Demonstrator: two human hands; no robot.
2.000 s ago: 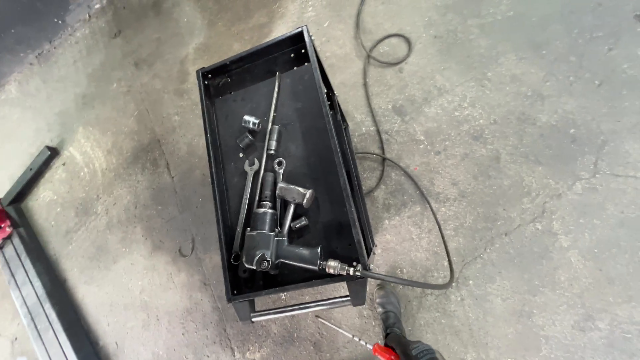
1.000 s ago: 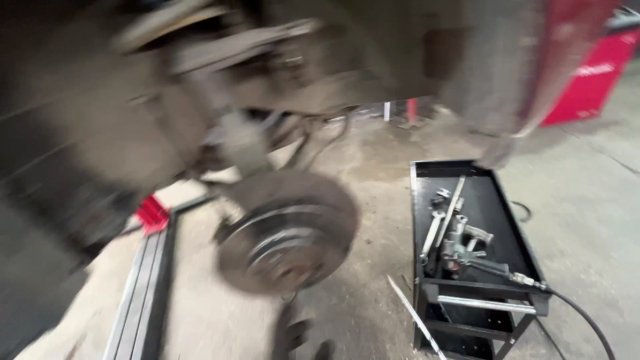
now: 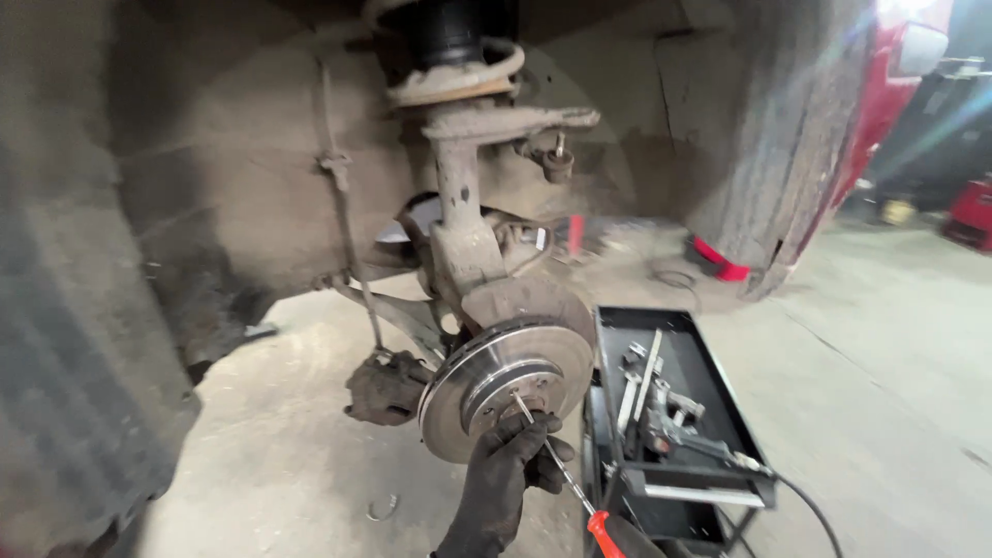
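Note:
My left hand [image 3: 508,465], in a black glove, grips the long shaft of a screwdriver [image 3: 567,474] near its tip. That tip meets the hub face of a brake disc [image 3: 457,387], by a hole. The red handle [image 3: 601,535] lies at the bottom edge, where a dark part of my right hand [image 3: 632,539] shows against it; most of that hand is out of view. Left of the disc hangs a brake caliper [image 3: 387,387]. Above stands a dirty suspension strut [image 3: 459,182].
Right of the disc, a black tool cart [image 3: 725,380] holds an air-powered tool [image 3: 686,438], a wrench [image 3: 628,403] and sockets. An air hose [image 3: 810,508] runs off its corner. The wheel arch liner [image 3: 155,325] surrounds the strut. A metal ring piece [image 3: 382,508] lies on the floor.
The view has swung up from the cart to the wheel arch. The red-handled screwdriver, by the cart's lower end two seconds ago, is now at the disc with my left hand on its shaft.

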